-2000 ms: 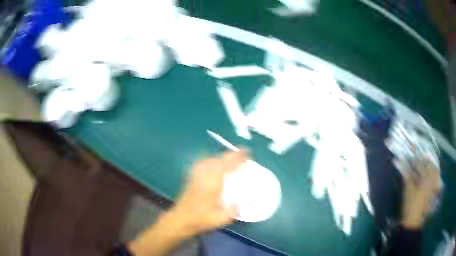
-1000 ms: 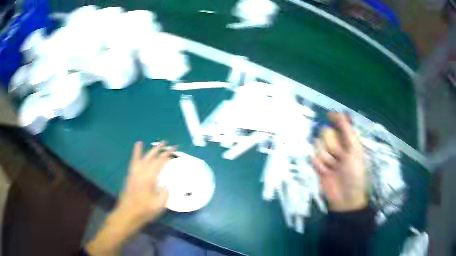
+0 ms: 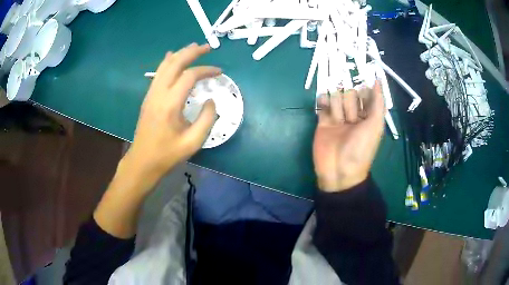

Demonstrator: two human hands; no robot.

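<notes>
A round white housing [image 3: 227, 114] with small holes and slots in its face lies on the green bench. My left hand [image 3: 176, 106] is over its left side, fingers spread and curved, thumb over the face; it does not look clenched on the housing. A thin white stick [image 3: 149, 74] shows left of this hand, its other end hidden. My right hand [image 3: 347, 133] is palm up at the lower end of the heap of white antennas [image 3: 335, 44], fingers curled. A thin dark wire [image 3: 298, 108] projects left from its fingers, and what else they hold is hidden.
White housings [image 3: 53, 44] are piled at the far left. Right of the antennas lie a black cable bundle [image 3: 413, 72] with white-yellow-blue ends [image 3: 424, 192] and white pieces tangled with dark wires [image 3: 460, 83]. Another white unit [image 3: 495, 207] lies at the right bench edge.
The view has tilted down, showing the bench edge and my lap. My right hand has moved from above the black bundle to the antenna heap's lower end, turned palm up. My left hand remains by the housing.
</notes>
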